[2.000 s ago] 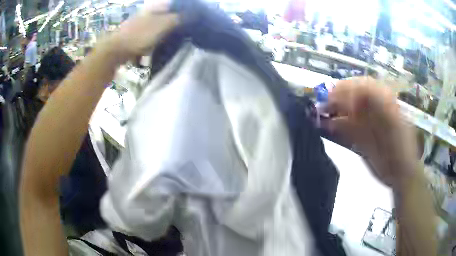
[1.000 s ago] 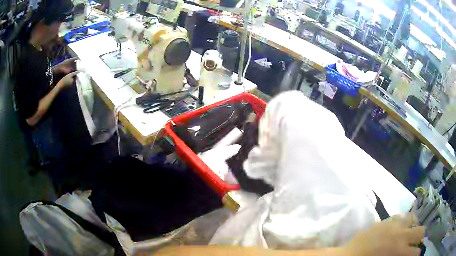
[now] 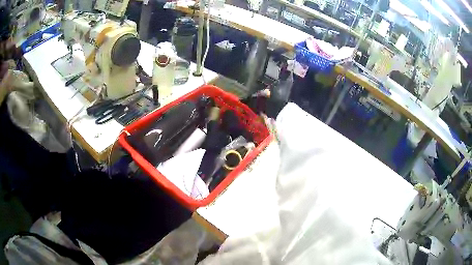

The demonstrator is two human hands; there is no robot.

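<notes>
White lining fabric (image 3: 321, 212) lies in soft folds over the white table and down its near edge. A dark garment (image 3: 119, 207) hangs in the lower left, with pale lining (image 3: 31, 251) at its edges. A red plastic basket (image 3: 171, 191) stands at the table's left end, holding dark pieces, white pieces and a yellowish ring. Neither of my hands can be made out in the picture.
An off-white sewing machine (image 3: 114, 57) stands on the neighbouring table at the upper left, with black scissors (image 3: 109, 109) beside it. Part of another machine (image 3: 434, 222) is at the lower right. A blue basket (image 3: 313, 56) is further back. A person's dark clothing is cut off at the left.
The view has turned right, so the red basket sits further left. The white lining has come down from beside the basket onto the table. The forearm at the bottom is gone from view.
</notes>
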